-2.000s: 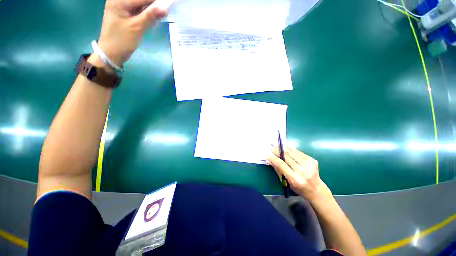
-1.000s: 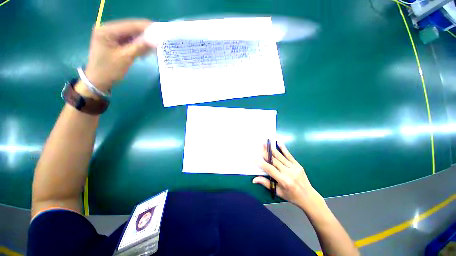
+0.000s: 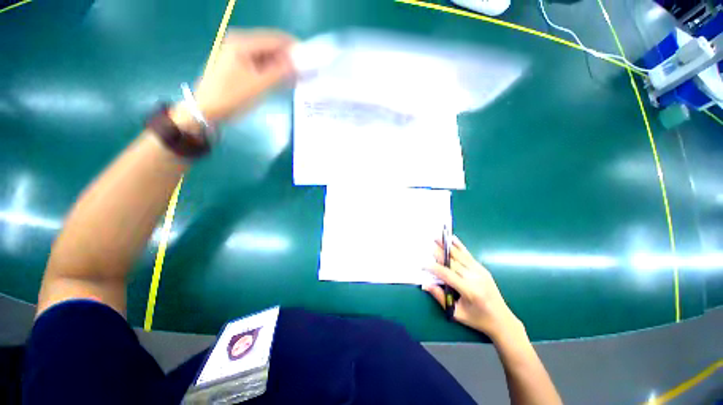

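A plain white record form [image 3: 384,235] lies nearest my body. My right hand [image 3: 468,286] rests at its lower right corner with a black pen [image 3: 449,273] held along the fingers. Beyond it lies a larger white document sheet [image 3: 380,154] with rows of print, its near edge meeting the form. My left hand [image 3: 252,71], blurred, pinches the left edge of a raised document sheet in a shiny clear sleeve [image 3: 491,75], which hangs over the far part of the printed sheet. The left fingertips are partly hidden by blur.
The green bench [image 3: 563,182] has yellow tape lines [image 3: 658,174]. A grey-white device with blue parts [image 3: 686,67] and a white cable [image 3: 583,46] stand at the far right. A white object [image 3: 483,6] shows at the top edge. An ID badge [image 3: 242,344] hangs at my chest.
The raised sleeve is still held by my left hand and now spreads further right and lower over the printed sheet. The papers sit closer together. My right hand keeps the pen at the form's corner.
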